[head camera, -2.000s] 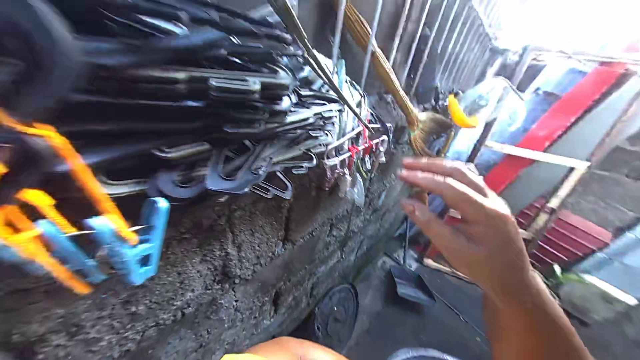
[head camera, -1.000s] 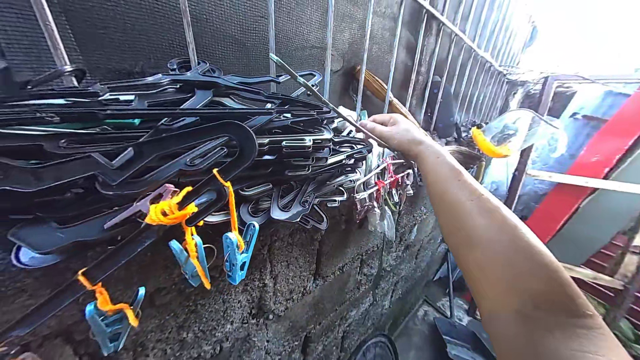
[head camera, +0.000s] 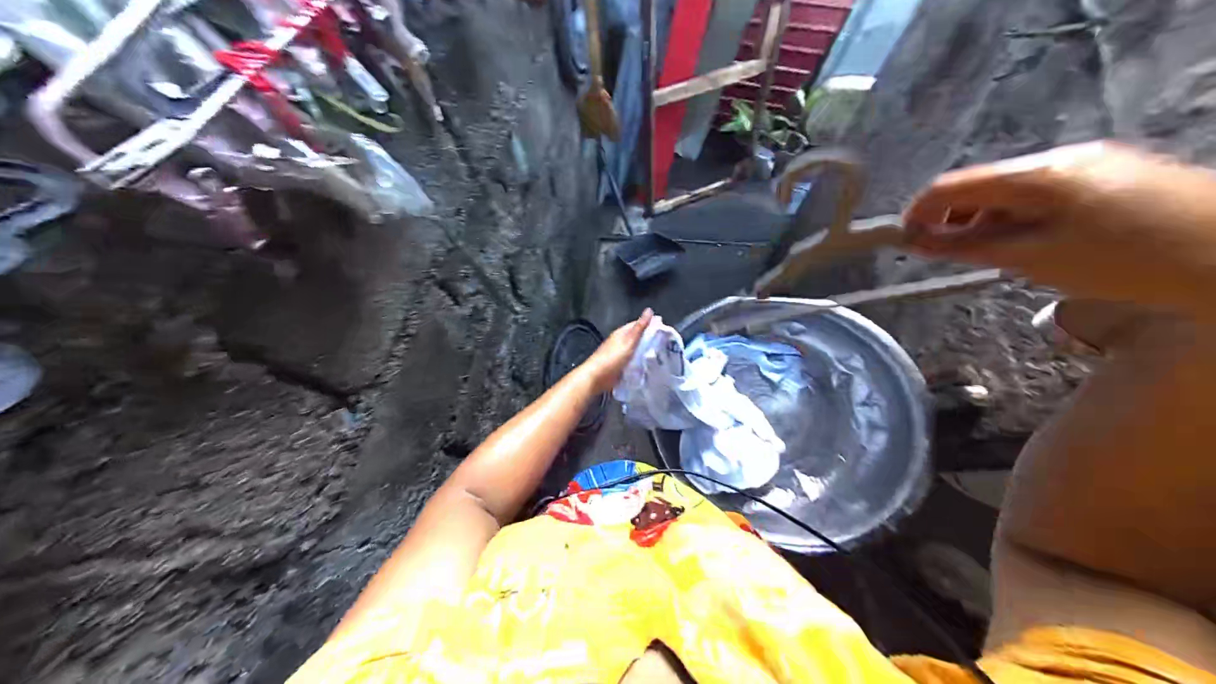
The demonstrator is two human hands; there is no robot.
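My left hand (head camera: 619, 356) grips a bunched white cloth (head camera: 655, 380) at the left rim of a round metal basin (head camera: 907, 389). More white cloth lies in the basin, with a light blue cloth (head camera: 760, 356) near its far side. Above the basin's right side, my right hand (head camera: 997, 214) is closed on a clothes hanger (head camera: 841, 237), blurred by motion, its hook up and to the left. The hanger does not touch the cloth. Some fingers of my right hand are hidden or blurred.
A rough block wall (head camera: 380, 313) runs along the left, with a tangle of hangers and red ties (head camera: 252, 62) above. Ahead on the ground are a dustpan (head camera: 649, 255) and a wooden frame (head camera: 708, 81). A dark round lid (head camera: 575, 351) stands by the wall.
The view has swung down to the basin. My right hand, earlier reaching at the hangers on the wall, now holds a hanger above the basin. My left hand now shows, holding white cloth.
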